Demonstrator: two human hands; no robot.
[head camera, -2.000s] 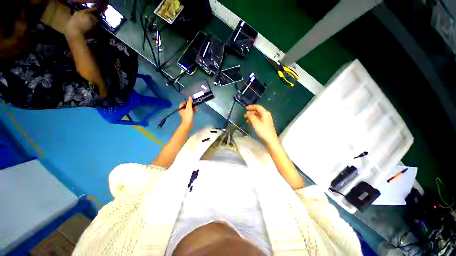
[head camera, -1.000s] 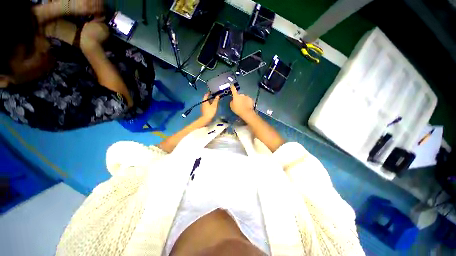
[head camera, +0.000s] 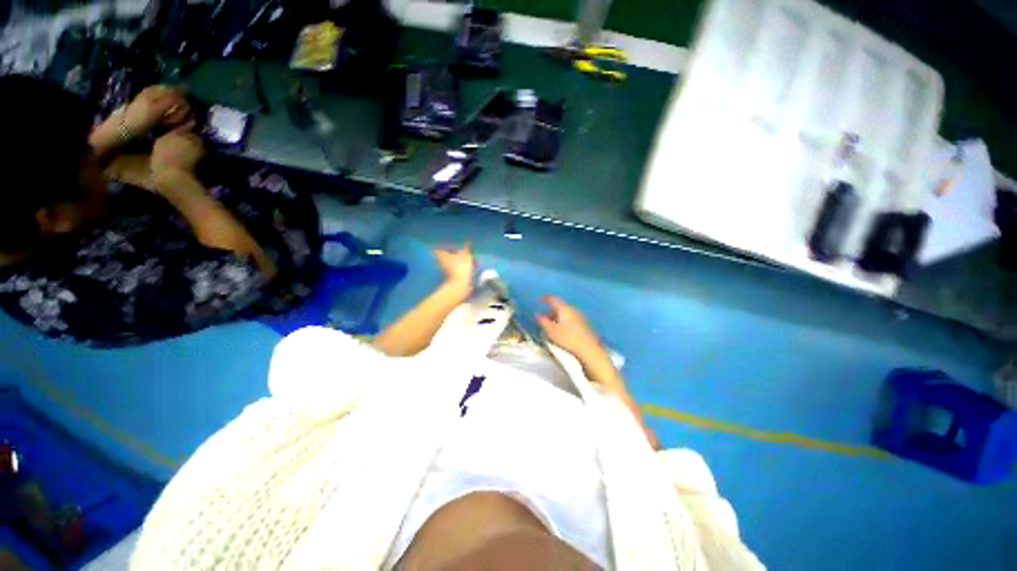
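Note:
My left hand is over the lap side of the bench edge, empty, with fingers apart. My right hand is to its right, also empty, with fingers loosely apart. Both are slightly blurred. A black electronic unit with a white label lies at the bench's front edge, beyond my left hand. Another black unit lies to its right, with a thin lead hanging over the edge. More black units lie behind them.
A large white plastic tray stands at the right, with two black units on its near end. Yellow-handled pliers lie at the back. A seated person is at the left. A blue stool stands on the floor at the right.
Both hands have let go of the labelled unit, which now lies at the bench edge. The hands have drawn back towards my body and moved apart. The view has shifted.

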